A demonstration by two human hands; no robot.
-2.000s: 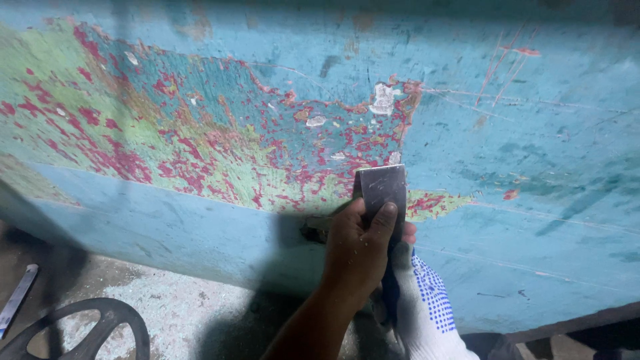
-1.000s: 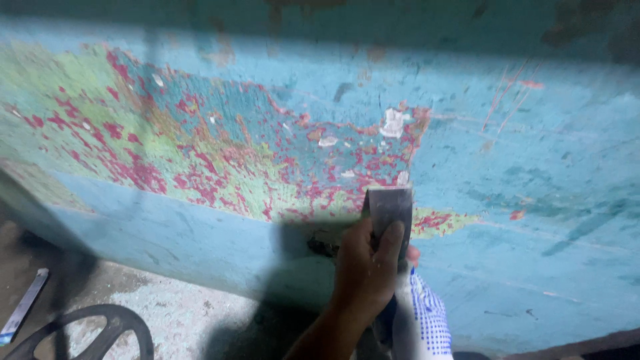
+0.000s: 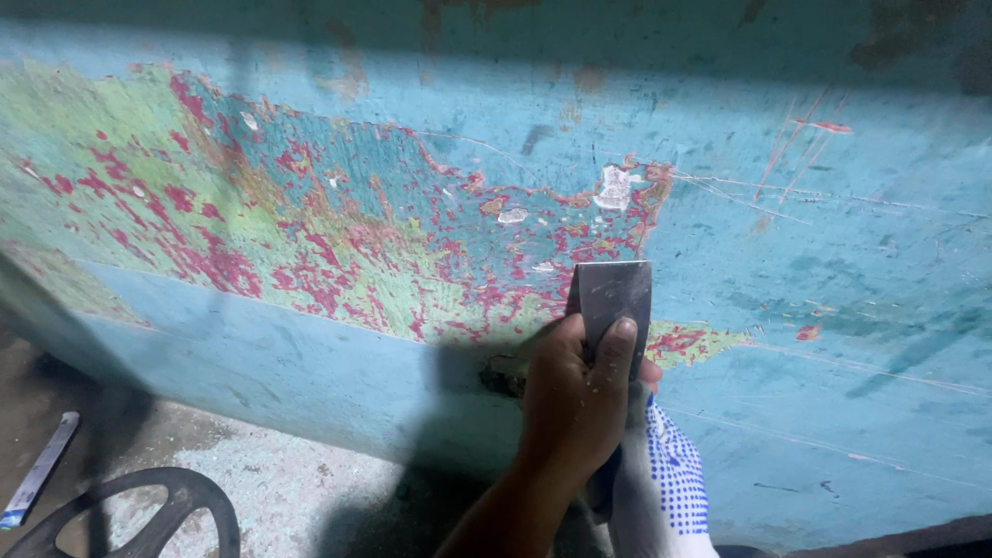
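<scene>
A metal scraper blade (image 3: 616, 302) stands nearly upright, its straight top edge at the painted wall (image 3: 775, 271), by the lower right of a patch of peeled paint (image 3: 333, 232). My left hand (image 3: 585, 387), bare, grips the blade low down with the thumb across its face. Below and to the right is my right hand (image 3: 666, 473) in a white glove with blue dots, closed around the tool's dark handle, which is mostly hidden. The patch shows green, teal and dark pink layers, with small white spots near its right end.
Paint flakes lie on the floor (image 3: 256, 488) along the wall's foot. A dark spoked, wheel-like thing (image 3: 182, 496) stands at the lower left, with a long narrow strip (image 3: 43, 469) beside it. The wall has a small dark hole (image 3: 504, 377) left of my hands.
Both hands keep the same hold on the scraper. Against the wall, the blade edge stays near the patch's lower right. The view has shifted slightly.
</scene>
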